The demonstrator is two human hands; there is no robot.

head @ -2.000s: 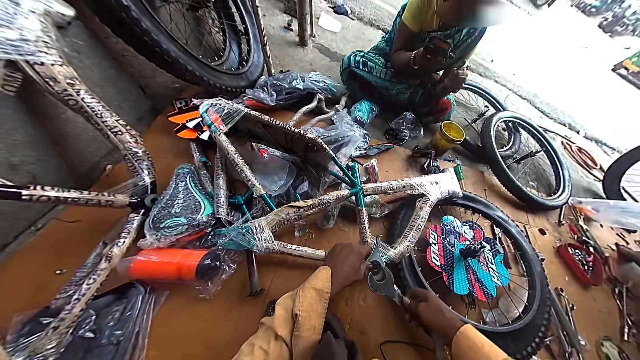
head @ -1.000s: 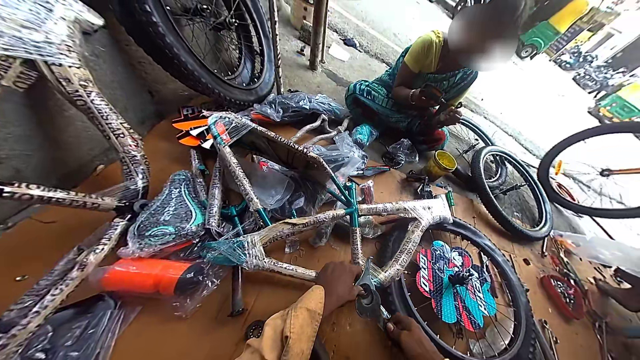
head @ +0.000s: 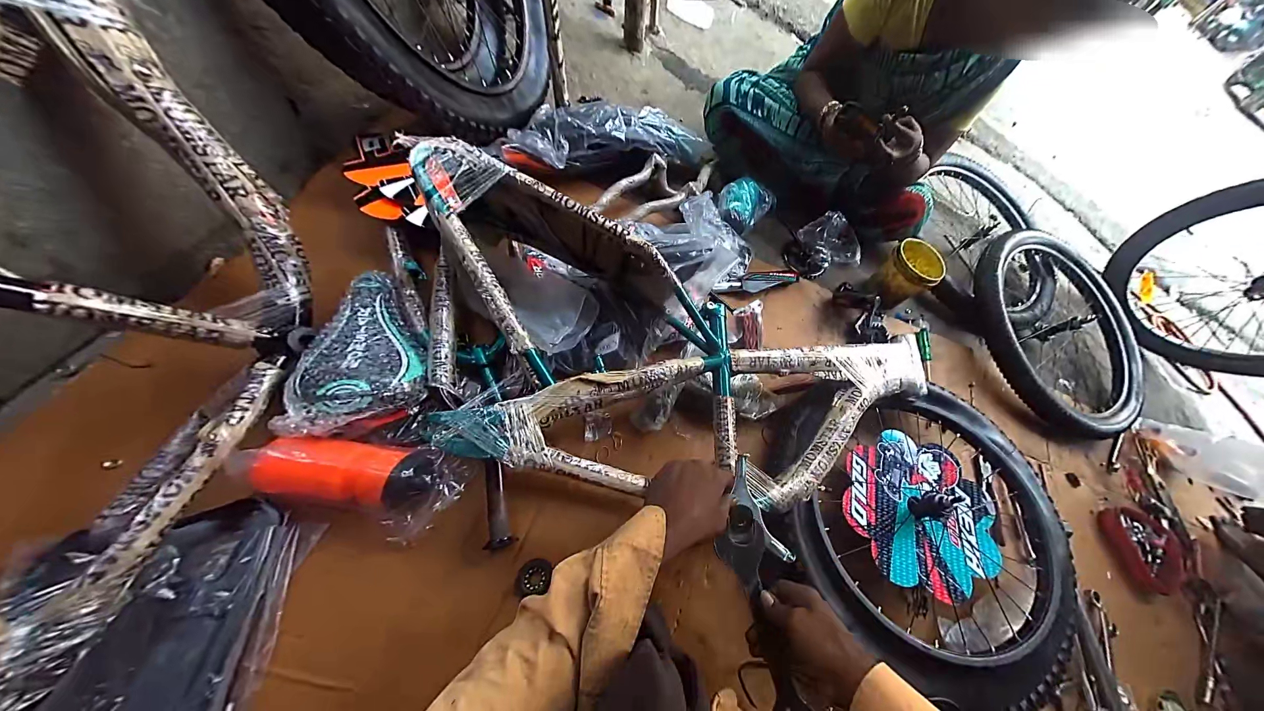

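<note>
A wrapped bicycle frame (head: 612, 380) with teal tubes lies on brown cardboard in front of me. My left hand (head: 693, 509) grips its lower tube close to the bottom bracket. My right hand (head: 805, 632) is closed around the handle of a large dark metal wrench (head: 746, 538), whose head lies over the bottom bracket area; whether its jaws touch a part cannot be seen clearly. Right of the hands lies a bicycle wheel (head: 1057, 553) with a colourful printed card (head: 923, 513) on its spokes. A small black ring-shaped part (head: 534, 578) rests on the cardboard near my left sleeve.
Another wrapped frame (head: 178, 138) stands at left, beside a wrapped saddle (head: 355, 346) and an orange bottle (head: 326, 472). A person (head: 869, 99) sits at the upper right near a yellow container (head: 913, 269) and more wheels (head: 1062, 336). A red tray (head: 1141, 548) and tools lie at right.
The wrench has turned between the frames, while my left hand stays on the frame and my right hand stays by the handle. The view has shifted.
</note>
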